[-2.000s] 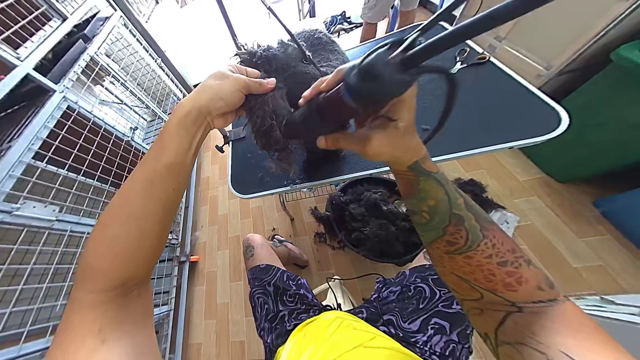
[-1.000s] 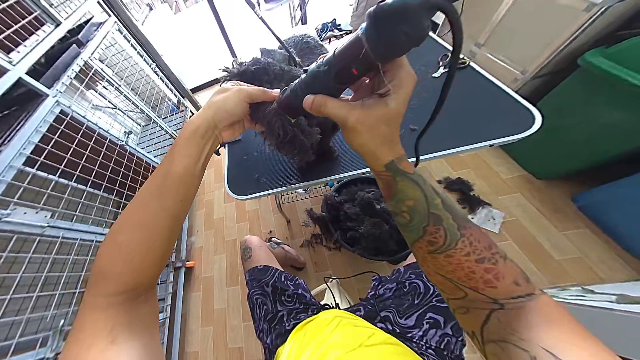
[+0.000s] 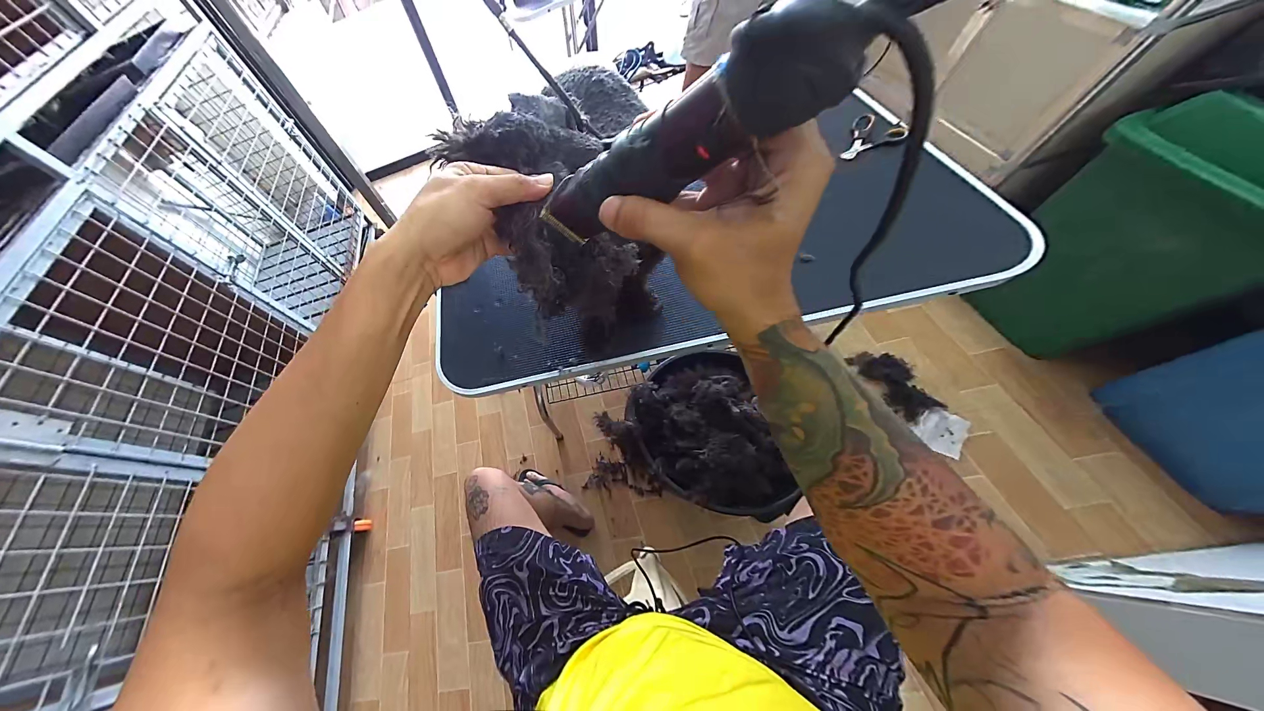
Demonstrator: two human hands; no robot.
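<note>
A dark, curly-coated dog (image 3: 528, 143) is on the black grooming table (image 3: 889, 227), partly hidden behind my hands and the tool. My left hand (image 3: 464, 217) grips a part of the dog's coat at its near side, thumb and fingers pinched on it. In my right hand (image 3: 741, 202) is a black electric clipper (image 3: 647, 148), slanting down to the left, its blade against the hair beside my left thumb. Matted dark hair hangs below the blade over the table. The clipper's thick black cord (image 3: 904, 178) loops down on the right.
A black tub of cut hair (image 3: 706, 430) stands on the floor under the table's near edge, with loose tufts (image 3: 894, 383) around it. Scissors (image 3: 871, 136) lie on the tabletop. Wire cages (image 3: 188, 237) line the left; a green bin (image 3: 1136, 217) stands right. Another person's legs (image 3: 706, 35) show behind.
The clipper has changed its slant, and its cord now hangs in a loop at the right. Both hands stay at the dog, the left still on its coat.
</note>
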